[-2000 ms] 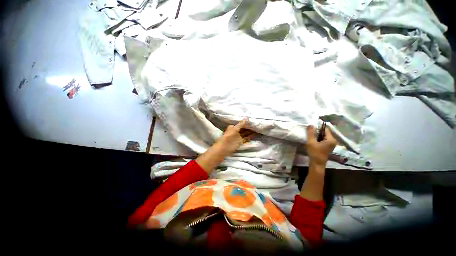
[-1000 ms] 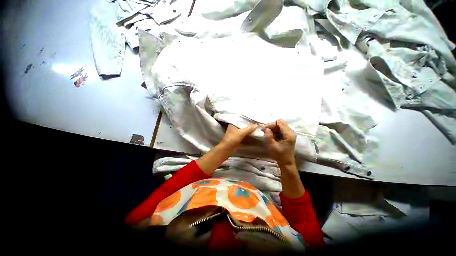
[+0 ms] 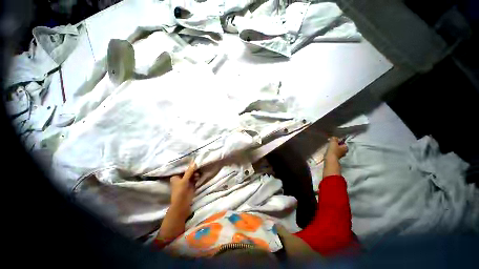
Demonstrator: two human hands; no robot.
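The off-white jacket (image 3: 152, 121) lies spread over the front of the table, its stitched edge running towards me. Dark buttons show on its strip at the table edge. My left hand (image 3: 184, 184) is at this near edge and holds the cloth between thumb and fingers. My right hand (image 3: 336, 149) is off the jacket, out to the right beyond the table edge. A small dark thing, probably the thread snips (image 3: 342, 141), shows at its fingertips, too blurred to tell fully.
More pale garments (image 3: 268, 26) lie along the back of the white table (image 3: 336, 68) and at the far left (image 3: 58, 47). A pale cloth heap (image 3: 409, 178) lies low on the right, beyond the table edge. Folded cloth hangs below the near edge.
The view has swung to the right. My right hand has left the jacket's edge, where it was beside my left hand, and moved out right. My left hand has stayed at the edge.
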